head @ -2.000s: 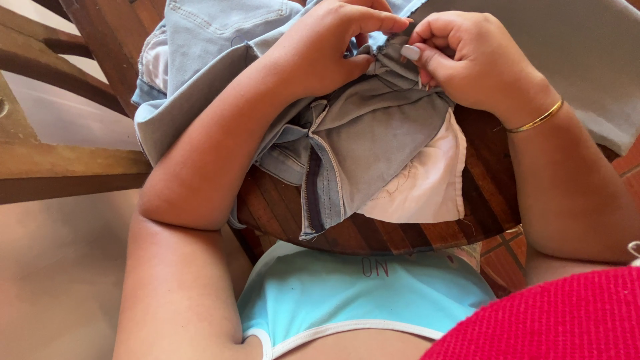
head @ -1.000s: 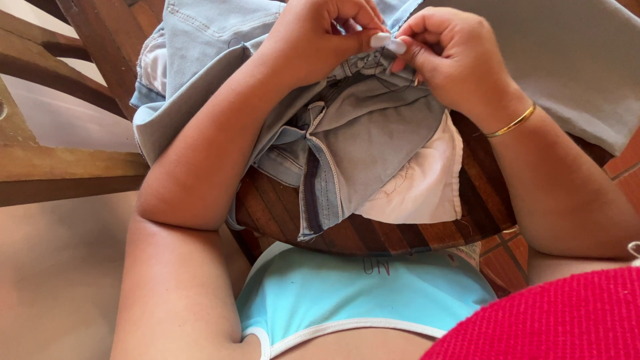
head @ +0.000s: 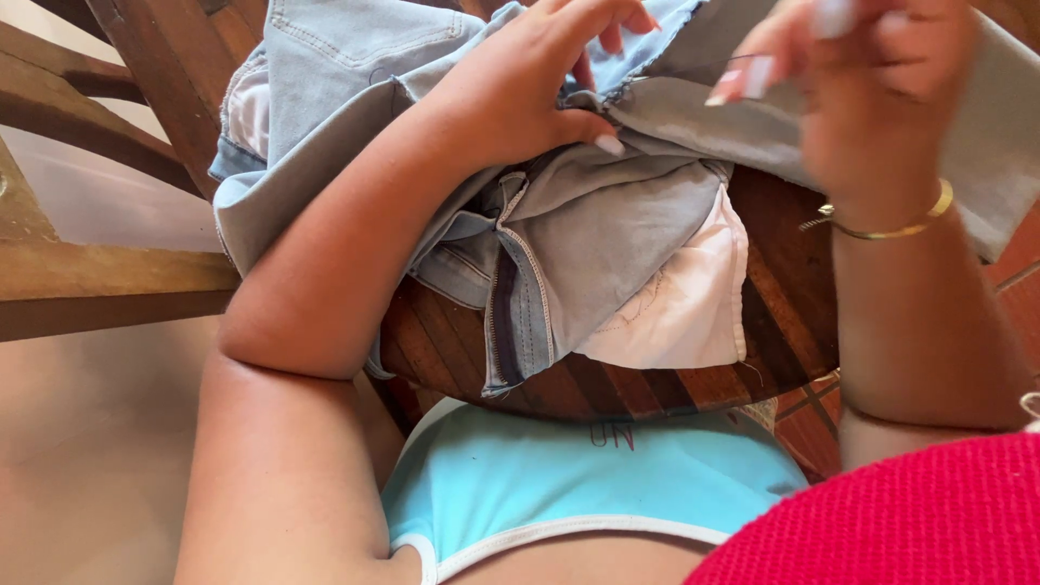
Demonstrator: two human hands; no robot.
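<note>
Grey-blue denim trousers [head: 617, 219], turned partly inside out, lie over a striped wooden tabletop [head: 788, 301]. A zipper [head: 505, 325] and a pale pocket lining [head: 682, 309] hang toward the near edge. My left hand [head: 528, 89] rests on the bunched cloth beside a dark-stitched edge, its thumb and fingers around a fold. At the upper right my right hand [head: 861, 89] is raised off the cloth, blurred, with thumb and fingertips pinched. A thin dark thread [head: 691, 63] runs from those fingertips toward the stitched edge. No needle can be made out.
A wooden chair [head: 106, 276] stands at the left. Terracotta floor tiles [head: 812, 422] show beyond the table at the right. Light blue clothing with white trim [head: 601, 471] is below the table edge, and red knitted fabric [head: 902, 520] fills the lower right corner.
My right hand has moved away from my left, up and to the right; the two were together at the cloth one second ago. The thread now shows between them.
</note>
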